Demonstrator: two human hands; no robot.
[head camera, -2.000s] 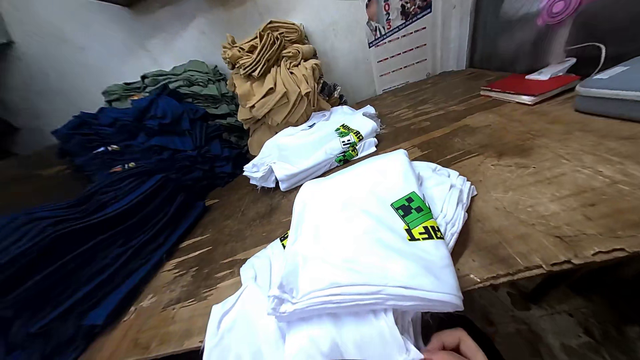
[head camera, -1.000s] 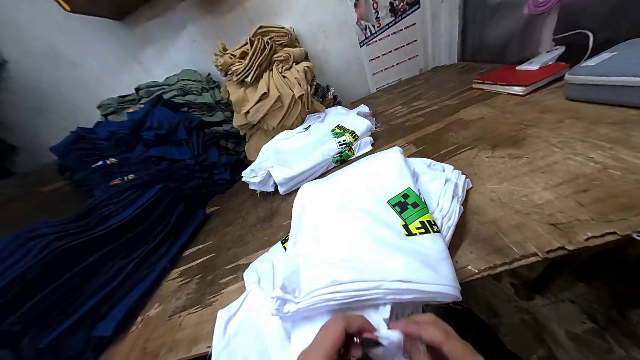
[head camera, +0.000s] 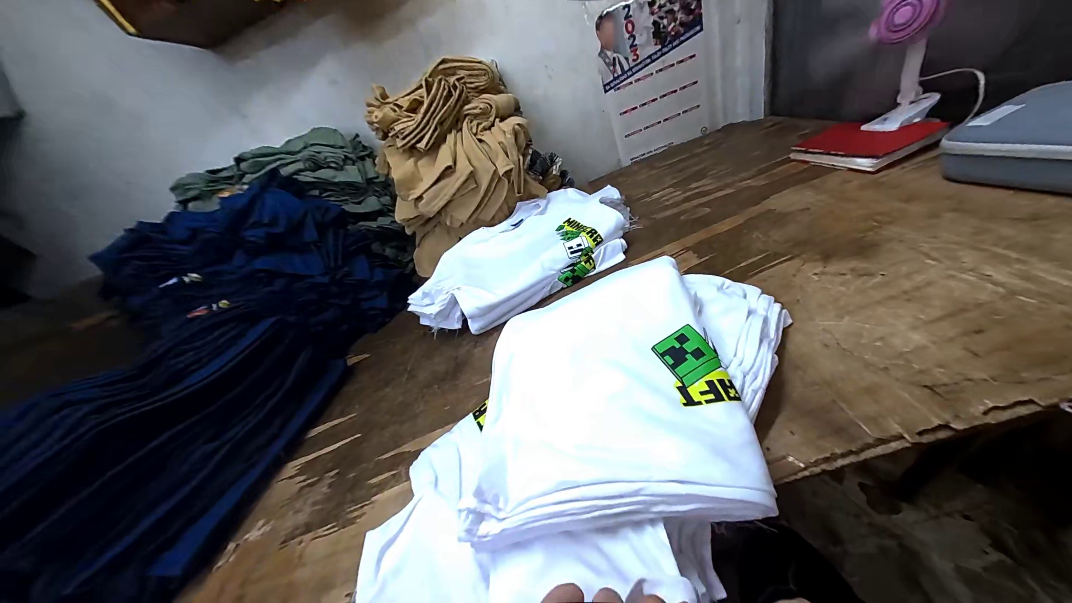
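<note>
A stack of folded white printed shirts lies in front of me at the table's near edge, with more white cloth beneath it. Fingertips show at the bottom edge of the view, against the lower white cloth; which hand they belong to is unclear, and the rest is cut off. What they hold cannot be seen. Behind the stack rests a smaller pile of white printed shirts.
Navy garments cover the left of the wooden table. Green cloth and a tall tan pile stand behind. A red book bears a pink fan; a grey case is at right.
One second ago both hands were at the lower white cloth, just below the folded stack. They have moved down, mostly out of view. The shirt piles have stayed in place.
</note>
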